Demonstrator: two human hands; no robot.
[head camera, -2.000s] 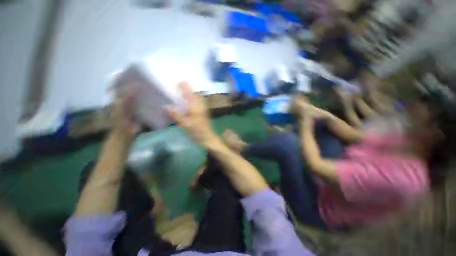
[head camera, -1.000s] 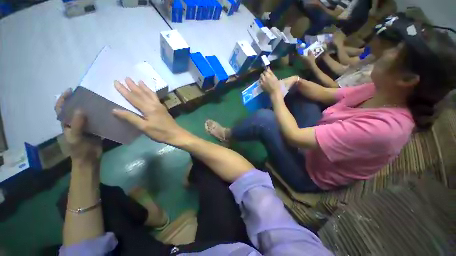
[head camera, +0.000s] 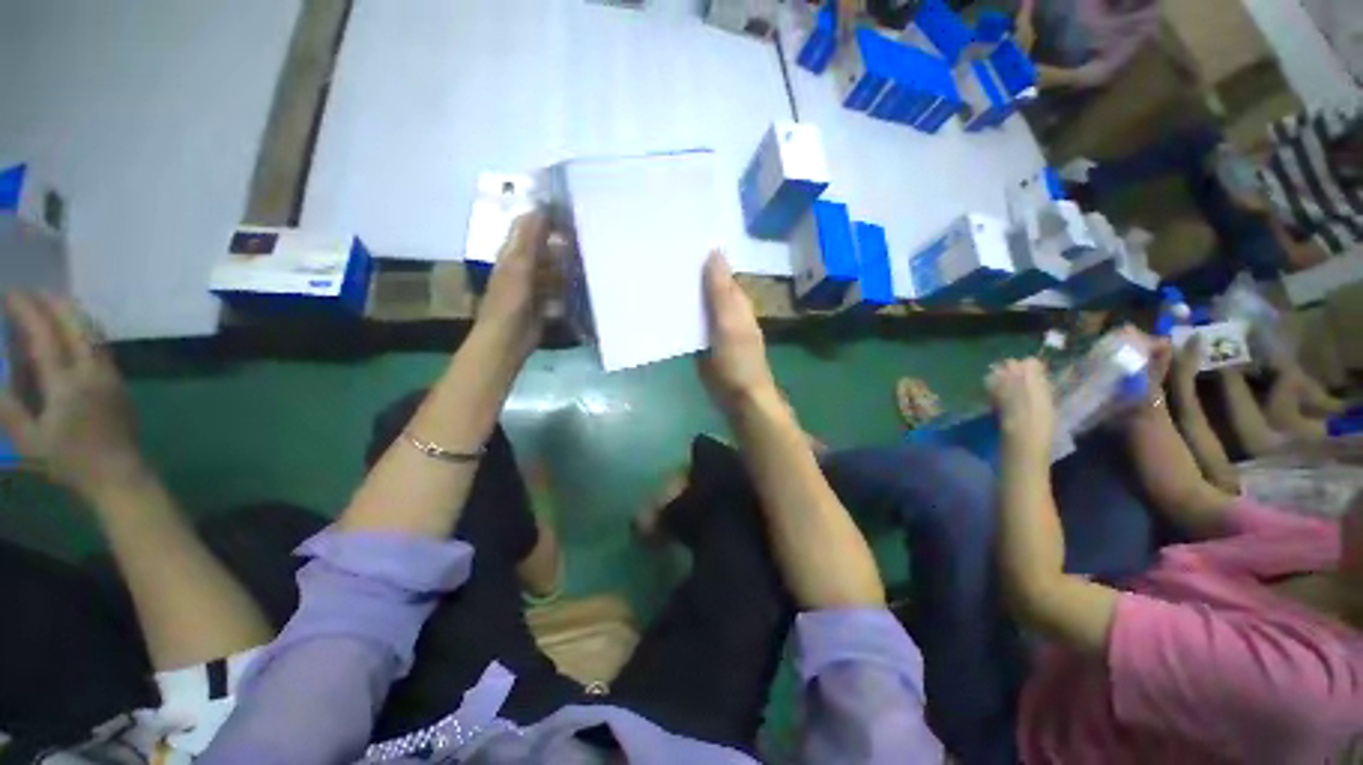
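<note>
A carton (head camera: 646, 257) with a plain white face towards me is held above the gap between the table edge and my lap. My left hand (head camera: 541, 277) grips its left side, where a dark grey side or opening shows, slightly blurred. My right hand (head camera: 733, 336) holds its right edge, the thumb along the side. The carton's printed faces are hidden. A white box (head camera: 501, 217) stands on the table just behind my left hand, partly covered by it.
The white table (head camera: 449, 105) has a dark-labelled box (head camera: 299, 272) at its edge on the left. Blue-and-white cartons (head camera: 785, 180) stand on the right. A worker's hand (head camera: 68, 389) is at the far left. A person in pink (head camera: 1196, 643) sits at the right, holding clear plastic.
The view has swung left. The carton has been turned from a tilted pose to show its white face, and my right hand has moved from over it to its right edge.
</note>
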